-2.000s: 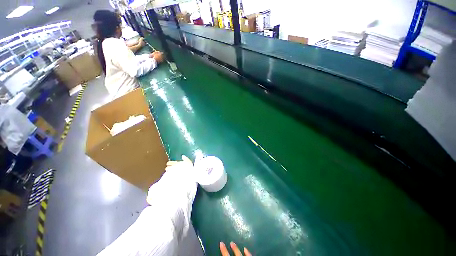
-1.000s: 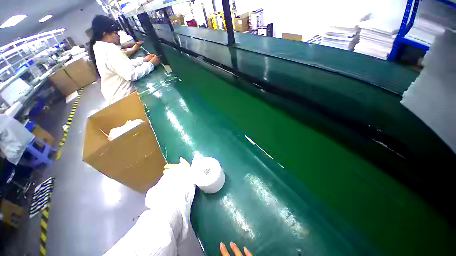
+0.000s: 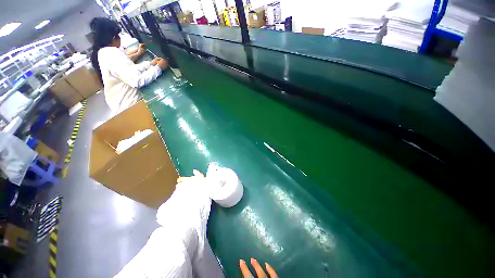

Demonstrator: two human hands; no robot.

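A white roll (image 3: pixel 227 187) rests on the green bench surface (image 3: pixel 255 179), left of the picture's middle. The white sleeve of my left arm reaches up to the roll's left side. My left hand (image 3: pixel 192 176) shows only as a few small fingertips at the bench edge, beside the roll; the rest is hidden by the sleeve, and its grip cannot be told. My right hand (image 3: pixel 258 268) is cut off by the bottom edge. Only its fingers show, apart and empty, over the bench surface.
An open cardboard box (image 3: pixel 133 168) with white material stands left of the bench. Beyond it, a person in white (image 3: pixel 120 73) works at the bench. A black-edged raised green ledge (image 3: pixel 325 57) runs along the right. Grey-white sheets (image 3: pixel 472 87) hang at the right edge.
The view has shifted slightly. The other person's head turned towards the camera and then away again. My hands and the roll have stayed nearly in place.
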